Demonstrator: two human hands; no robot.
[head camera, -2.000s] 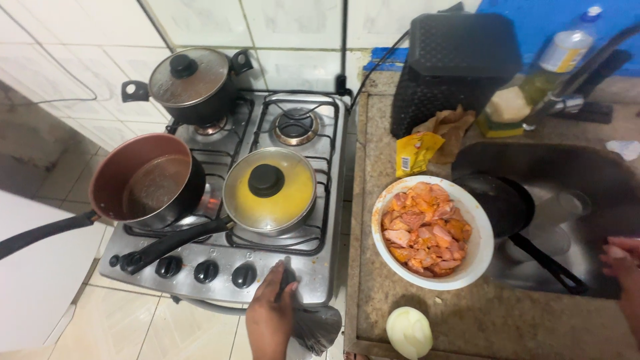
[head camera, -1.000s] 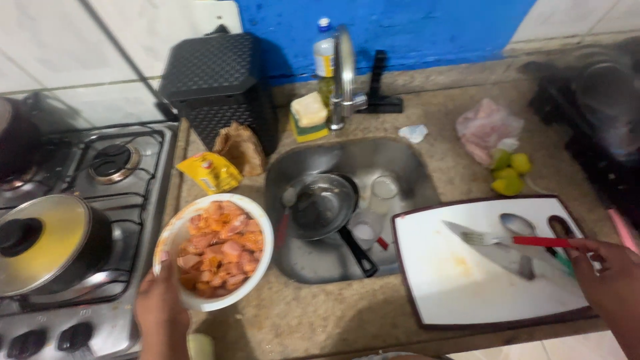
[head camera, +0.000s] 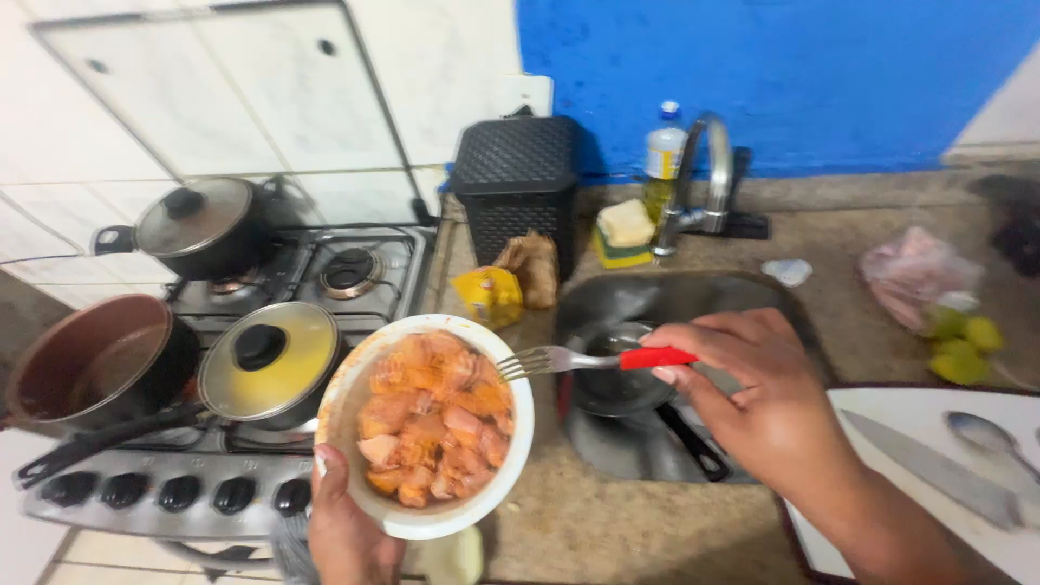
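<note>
My left hand (head camera: 345, 520) grips the lower left rim of a white bowl (head camera: 520, 422), tilted slightly and full of seasoned raw meat pieces (head camera: 435, 414). Between thumb and fingers, my right hand (head camera: 743, 390) holds a fork with a red handle (head camera: 656, 357), its tines over the bowl's right rim. Left of the bowl, a lidded pan with yellow contents (head camera: 296, 374) sits on the gas stove (head camera: 154, 467), beside an uncovered pot (head camera: 122, 357). Another lidded pot (head camera: 195, 219) stands on a rear burner.
Right of the bowl, a frying pan (head camera: 621, 390) lies in the steel sink (head camera: 585, 447), behind it a faucet (head camera: 717, 171). A knife (head camera: 934, 471) and spoon (head camera: 983, 431) rest on a white cutting board (head camera: 845, 520). Pan handles jut over the stove's front. A black woven bin (head camera: 516, 175) stands behind.
The fork, over the cutting board a second ago, is now in my right hand at the bowl's rim. The bowl, on the counter two seconds ago, is now in my left hand nearer the stove.
</note>
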